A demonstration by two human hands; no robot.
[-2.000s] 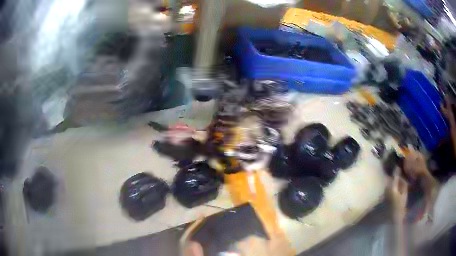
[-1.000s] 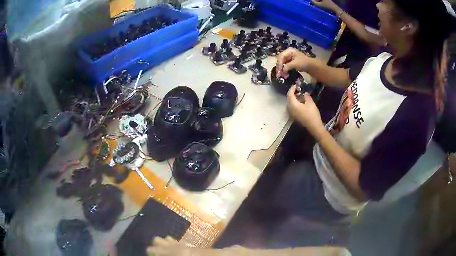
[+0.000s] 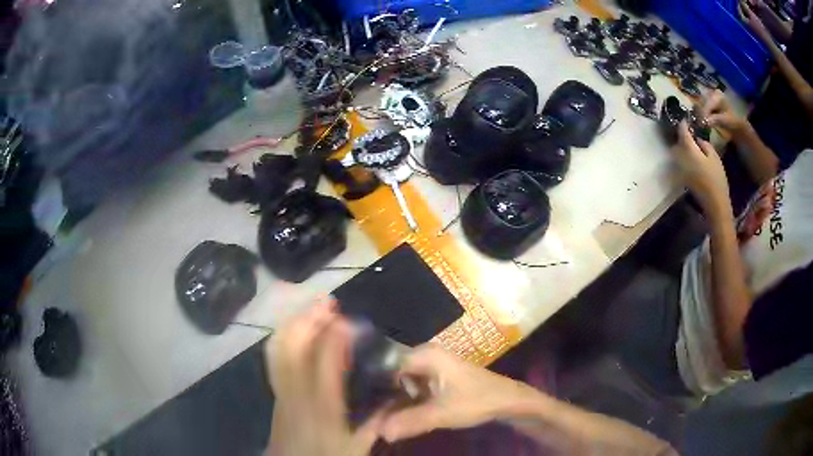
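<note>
A dark, blurred part, likely a black housing [image 3: 367, 370], is held between both hands at the bottom centre, above the near edge of the black mat [image 3: 401, 298]. My left hand [image 3: 312, 374] grips its left side. My right hand [image 3: 437, 387] is on its right side with bent fingers. Motion blur hides the part's details and the exact finger contacts. Two glossy black housings, a nearer one [image 3: 214, 285] and another [image 3: 303, 233], stand on the table left of the mat, with thin wires trailing from them.
Several black housings [image 3: 506, 214] stand right of the orange tape [image 3: 383, 218]. Beyond lie ring-shaped parts [image 3: 381, 150], tangled wires [image 3: 321, 67] and red-handled pliers [image 3: 254, 144]. A black piece [image 3: 57, 343] lies far left. Another worker [image 3: 731, 258] handles a part at the right, near small modules [image 3: 611, 71].
The view has swung back from the neighbouring worker toward the table's left side. Both hands now show around a dark part; one second ago only a hand and forearm showed at the bottom edge.
</note>
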